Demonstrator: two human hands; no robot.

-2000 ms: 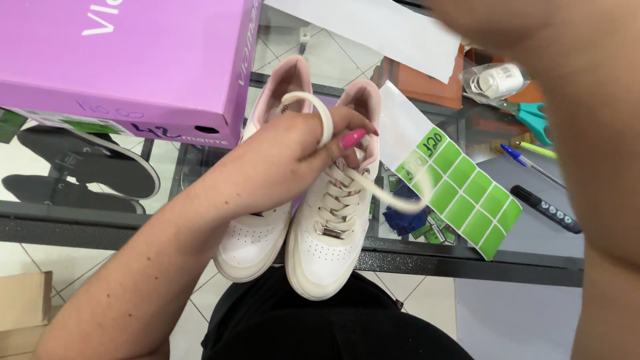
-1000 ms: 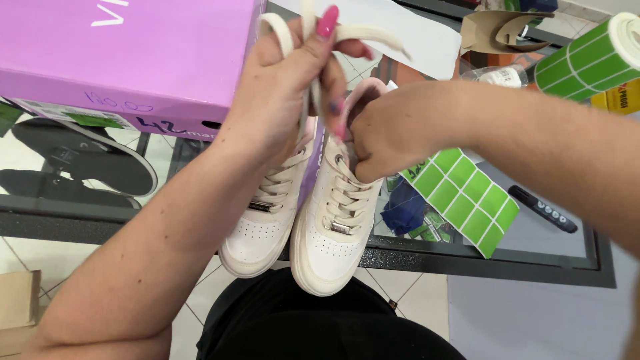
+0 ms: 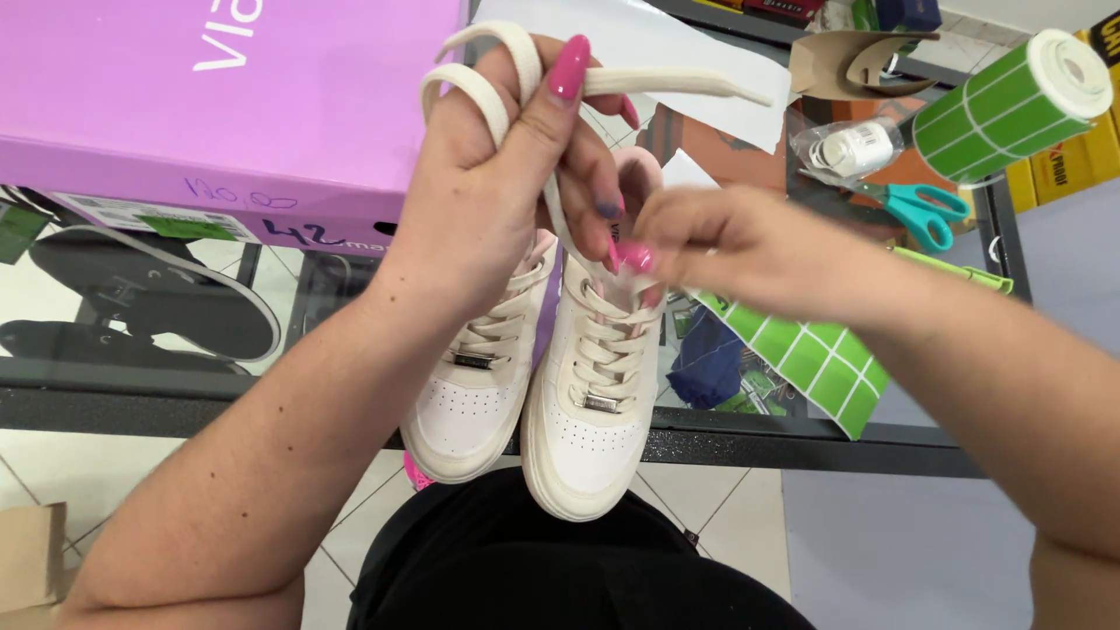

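Note:
Two white sneakers stand side by side on a glass table, toes toward me: the left sneaker [image 3: 472,398] and the right sneaker [image 3: 595,429], both with cream laces and a small metal tag. My left hand [image 3: 516,175] grips a cream shoelace [image 3: 665,81], looped over its fingers above the heel ends. The fingers of my right hand [image 3: 726,249] are pinched at the tongue of the right sneaker, close to my left fingertips. Motion blur hides whether they hold anything.
A purple shoebox [image 3: 201,96] lies at the left, beside dark soles [image 3: 157,280]. Teal scissors [image 3: 927,210], a green label roll [image 3: 997,114], a bagged white spool [image 3: 857,149] and a green label sheet [image 3: 814,359] are at the right. The table's dark edge [image 3: 744,442] runs nearby.
My left hand has moved up from the shoe openings with the lace. My right hand, high at the right two seconds ago, has come to the right sneaker, then shifted slightly right.

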